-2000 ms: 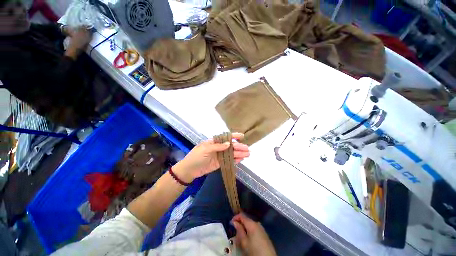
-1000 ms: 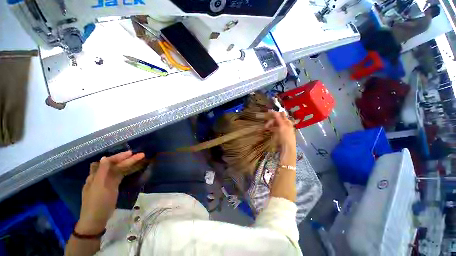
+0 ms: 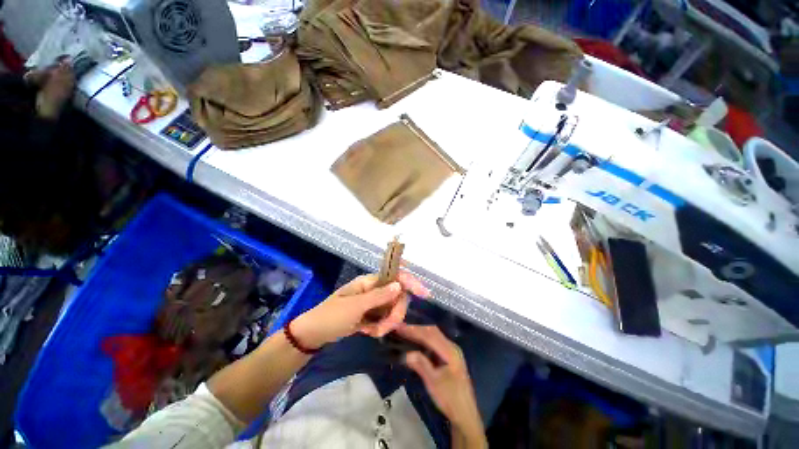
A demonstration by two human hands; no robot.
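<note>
My left hand (image 3: 372, 305) is shut on a narrow brown strip (image 3: 391, 263) over my lap, with the strip's short end standing up from the fingers near the table edge. My right hand (image 3: 431, 355) is just below and to the right, its fingers bent; whether it holds the strip's lower part is hard to tell. A brown fabric panel (image 3: 385, 171) lies on the white table, a pale-lined strip along its upper right edge. The white sewing machine (image 3: 613, 197) stands to its right, its needle area (image 3: 526, 188) beyond the panel.
Thread snips (image 3: 556, 263), an orange loop (image 3: 597, 276) and a black phone (image 3: 632, 287) lie near the machine. A rounded brown stack (image 3: 254, 105) and more brown panels (image 3: 377, 48) lie at the back left. A blue bin (image 3: 79, 324) with scraps stands left. A person's hand (image 3: 54, 88) shows far left.
The view has swung back left from the right side of the lap. My right hand has come from far right to beside my left hand. The strip's end now points up from my left hand.
</note>
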